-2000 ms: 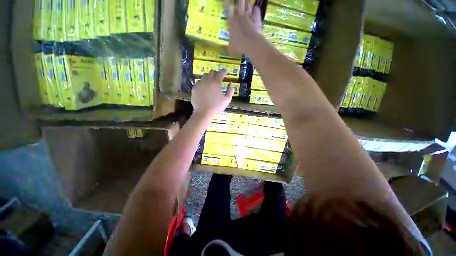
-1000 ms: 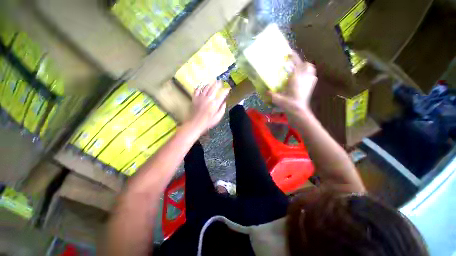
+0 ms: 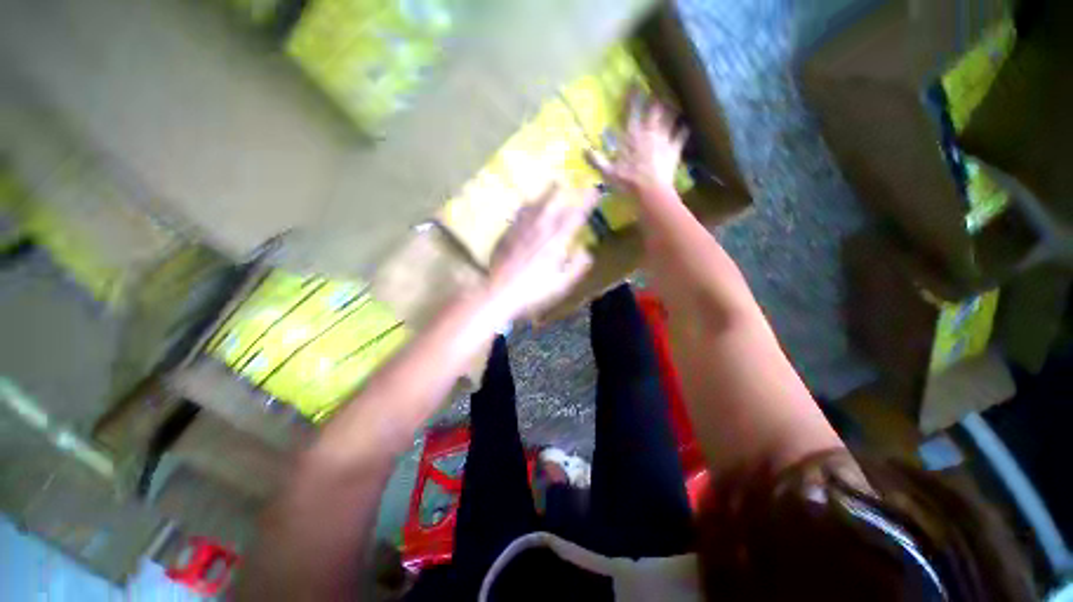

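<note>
Yellow product packs (image 3: 506, 165) lie in an open brown carton (image 3: 697, 112) in front of me, at the upper middle. My left hand (image 3: 541, 253) is on or just over the near packs, blurred, with its fingers pointing up and right. My right hand (image 3: 645, 147) rests with spread fingers on the packs at the carton's right end. Neither hand visibly grips a pack. Whether the left fingers touch a pack cannot be told because of blur.
Another carton of yellow packs (image 3: 312, 341) is at left. Blurred carton flaps (image 3: 224, 129) cross the upper left. Cartons with yellow packs (image 3: 974, 82) stand at right. A red plastic stool (image 3: 438, 500) is by my legs, on speckled floor (image 3: 547, 376).
The pale yellow pack in my right hand a second ago is no longer held; that hand now lies flat on the carton's packs. The view has shifted, and my left hand remains at the packs.
</note>
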